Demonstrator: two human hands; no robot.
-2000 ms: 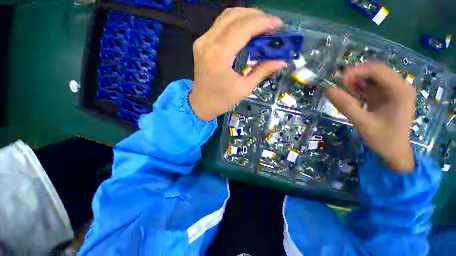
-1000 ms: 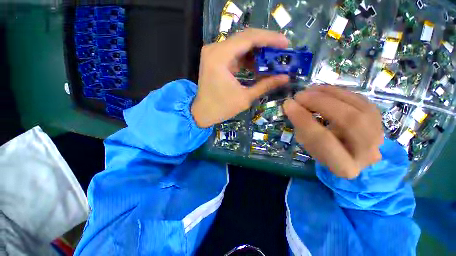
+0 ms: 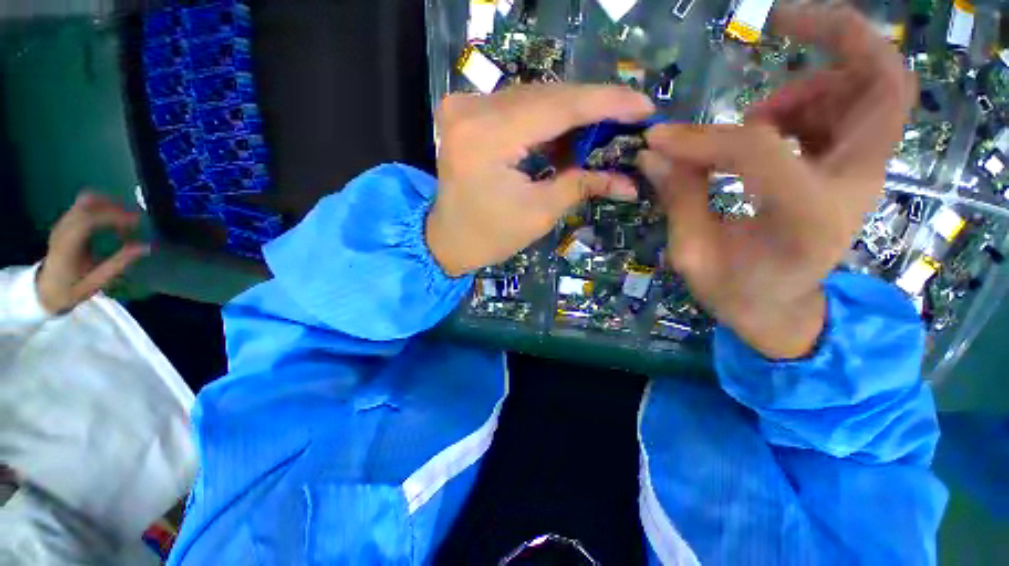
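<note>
My left hand (image 3: 503,177) grips a blue housing (image 3: 597,140) between thumb and fingers above the clear tray. My fingers hide much of the housing. My right hand (image 3: 752,182) is at the housing's right end, with thumb and index finger pinched on a small board assembly (image 3: 622,152) that shows at the housing's opening. Its other fingers are raised and blurred. How far the board sits inside the housing cannot be told.
The clear compartment tray (image 3: 437,66) holds boards and batteries under and beyond my hands. The black tray (image 3: 332,111) at the left holds rows of blue housings (image 3: 205,111). A co-worker's hand (image 3: 89,249) and white sleeve show at the far left, beside the green bench surface.
My right fingers have come up to the housing with the board assembly. The housing is turned and more covered. The co-worker's hand has appeared at the left, and the view has shifted.
</note>
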